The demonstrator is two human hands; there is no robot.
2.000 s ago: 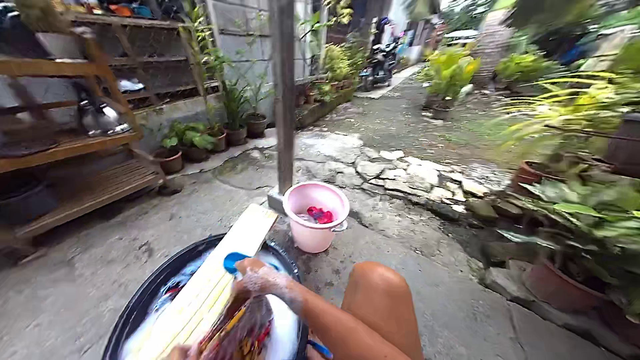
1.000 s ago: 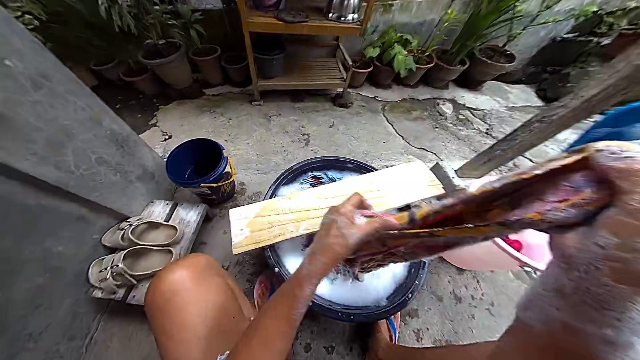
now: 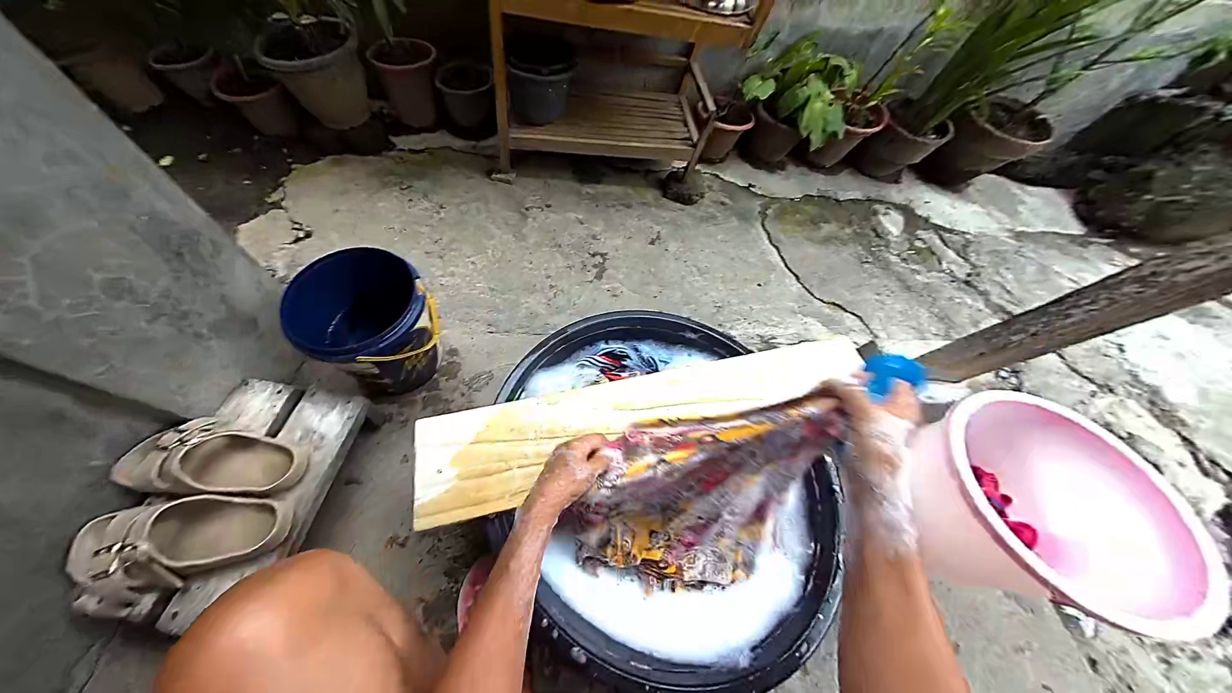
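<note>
A wet patterned cloth stretches between my two hands over a black basin of soapy water. My left hand grips its left end just above the near edge of a wooden board that lies across the basin. My right hand, wet with suds, holds the cloth's other end together with a blue object, perhaps a brush; blur hides its exact kind. The cloth's lower part hangs toward the foam. More dark fabric shows in the suds behind the board.
A pink basin with red cloth stands at the right, near a wooden post. At the left are a dark blue bucket and beige shoes on a wooden slat stand. A wooden shelf and potted plants line the back.
The cloth, raised high at the right a second ago, is now lower, over the basin. My right hand has come down and inward. The view has swung left since the oldest frame.
</note>
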